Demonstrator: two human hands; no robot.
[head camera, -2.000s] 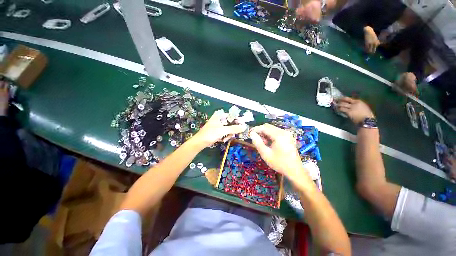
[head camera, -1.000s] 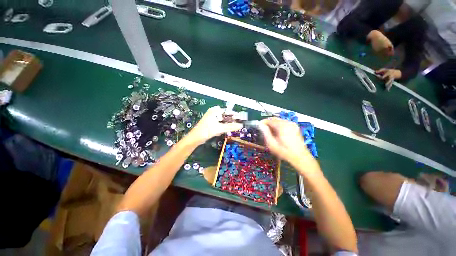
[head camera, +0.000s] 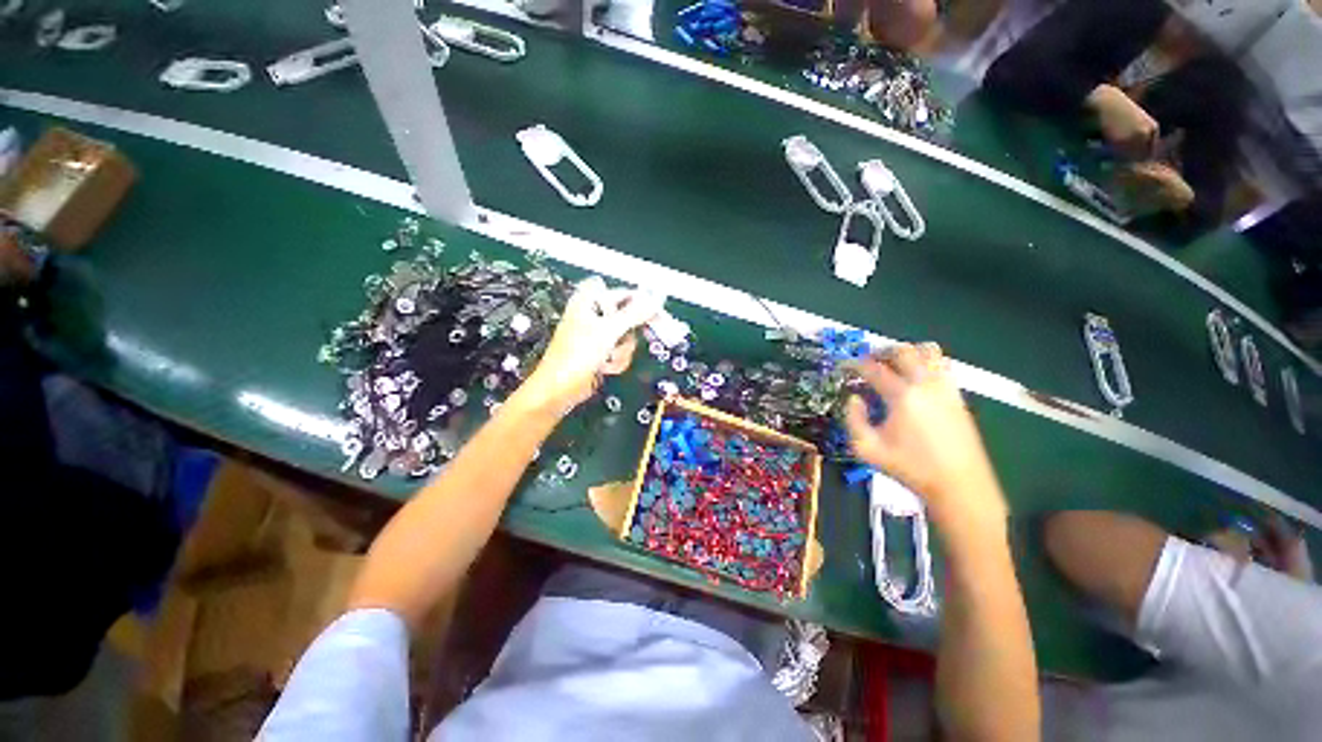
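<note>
My left hand (head camera: 587, 345) is closed around small pale parts at the right edge of the loose subassembly pile (head camera: 450, 348). A pale piece (head camera: 667, 328) sticks out at its fingertips. My right hand (head camera: 911, 413) is over the blue cylinders (head camera: 845, 345), fingers bent and apart; whether it holds anything is hidden. The parts box (head camera: 721, 500), full of small red-and-blue components, sits between my forearms. Thin dark-silvery subassemblies (head camera: 776, 392) lie behind the box. White housings (head camera: 902, 558) are stacked to the right of the box.
Single white housings (head camera: 855, 244) lie on the green line beyond the pale rail (head camera: 696, 294). A grey post (head camera: 413, 123) rises at the back left. A carton (head camera: 70, 186) sits far left. A neighbour's arm (head camera: 1109, 558) is at the right; other workers' hands are across the line.
My hands have moved apart: the left drew back left towards the pile, the right went right to the blue cylinders. Housings on the line have shifted right.
</note>
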